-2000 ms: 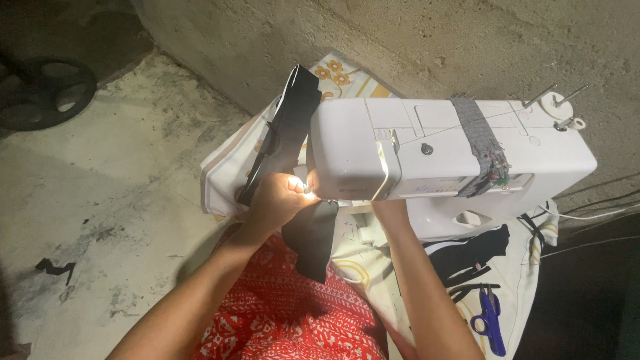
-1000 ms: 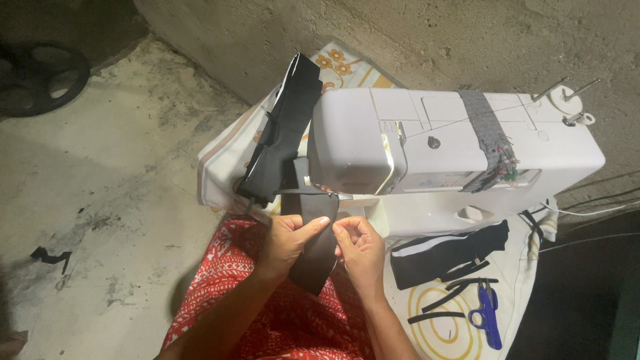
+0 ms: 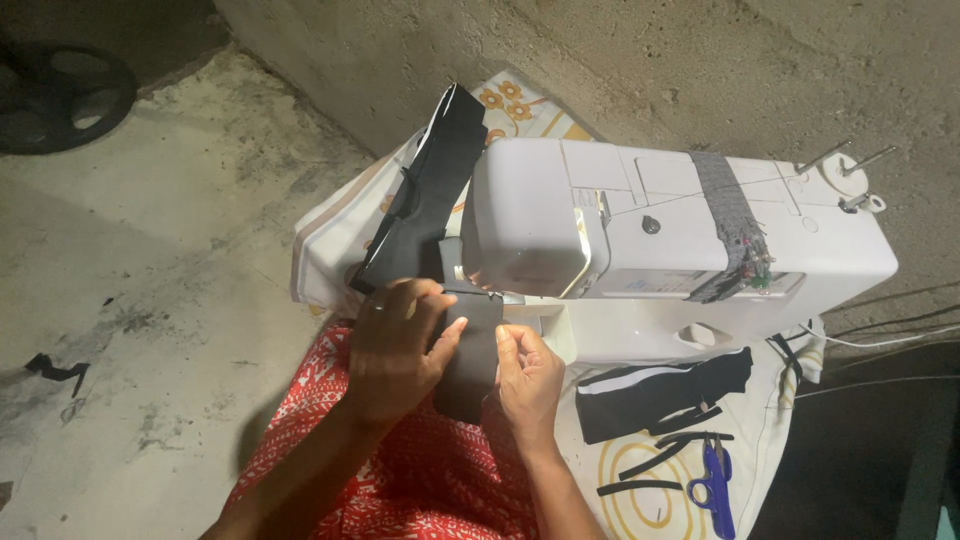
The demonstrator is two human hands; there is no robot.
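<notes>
A white sewing machine (image 3: 525, 217) stands across the cloth-covered table, a grey fabric band with pins (image 3: 727, 217) wrapped round its arm. Below its needle end hangs a dark fabric piece (image 3: 472, 360). My left hand (image 3: 405, 345) is over that fabric's left side, fingers spread and slightly raised; whether it touches the cloth is unclear. At the right edge, my right hand (image 3: 529, 375) pinches the fabric between thumb and forefinger. A long folded black fabric piece with a white edge (image 3: 427, 195) lies to the left of the machine.
Black and white fabric (image 3: 660, 397), narrow black strips (image 3: 637, 487) and blue-handled thread snips (image 3: 716, 487) lie at right on the patterned tablecloth (image 3: 757, 450). Cables (image 3: 885, 345) run behind the machine's right end. A rough wall (image 3: 600, 67) stands close behind. A black wheel (image 3: 67, 97) is at far left.
Both hands were up at the needle area two seconds ago, then came down onto the dark fabric. Since one second ago, my left hand has loosened its pinch and spread its fingers.
</notes>
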